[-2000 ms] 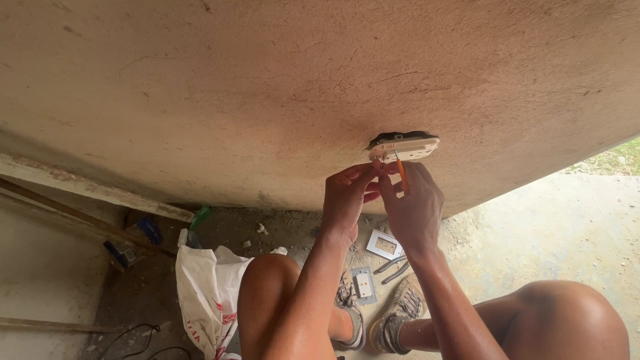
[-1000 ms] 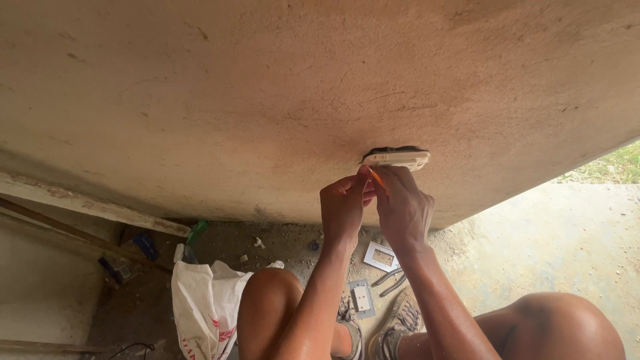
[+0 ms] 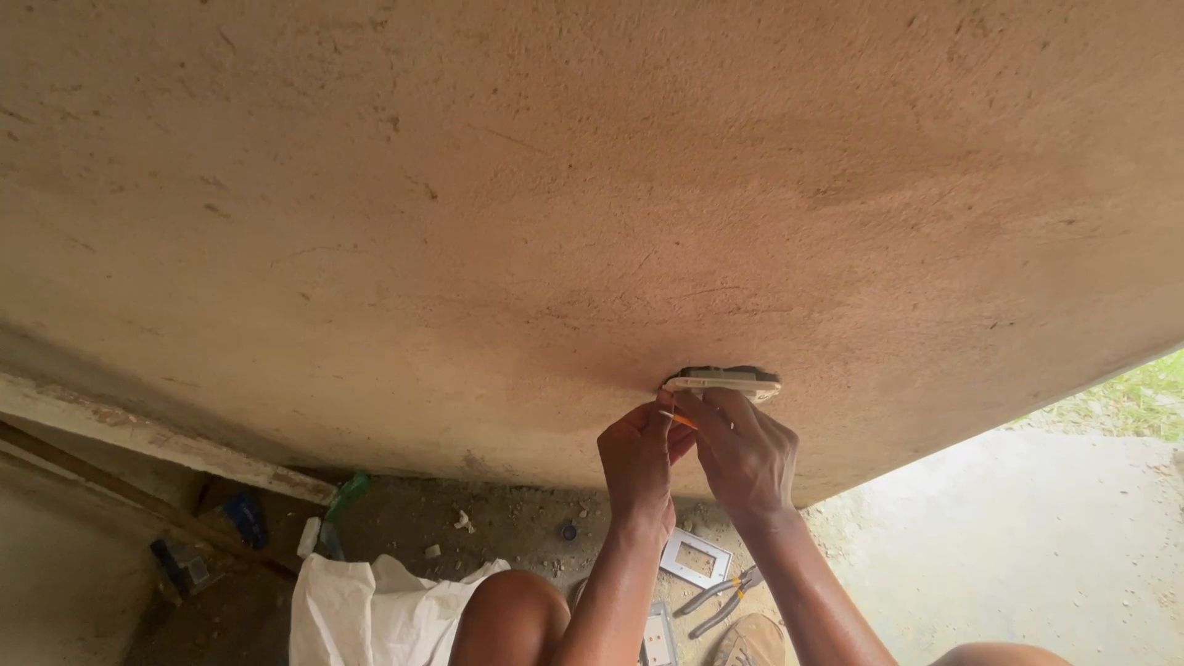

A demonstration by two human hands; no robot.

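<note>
A white plastic socket plate (image 3: 726, 382) sits at a rough opening in the plastered wall (image 3: 518, 231), with a dark gap showing behind its upper edge. My left hand (image 3: 638, 462) has its fingertips raised at the plate's left end; what lies between them is too small to tell. My right hand (image 3: 747, 453) is against the front of the plate and holds a small screwdriver with an orange handle (image 3: 683, 421), partly hidden by the fingers. The fingertips of both hands are close together.
On the floor below lie a white cover frame (image 3: 696, 559), pliers with grey and orange handles (image 3: 720, 601) and a grey-edged socket unit (image 3: 659, 638). A white sack (image 3: 370, 610) is at the left near my knee. A wooden beam (image 3: 157, 435) runs along the left.
The screwdriver stood more upright at the plate two seconds ago; now it is tilted sideways between my hands. My right hand has moved up over the plate's front.
</note>
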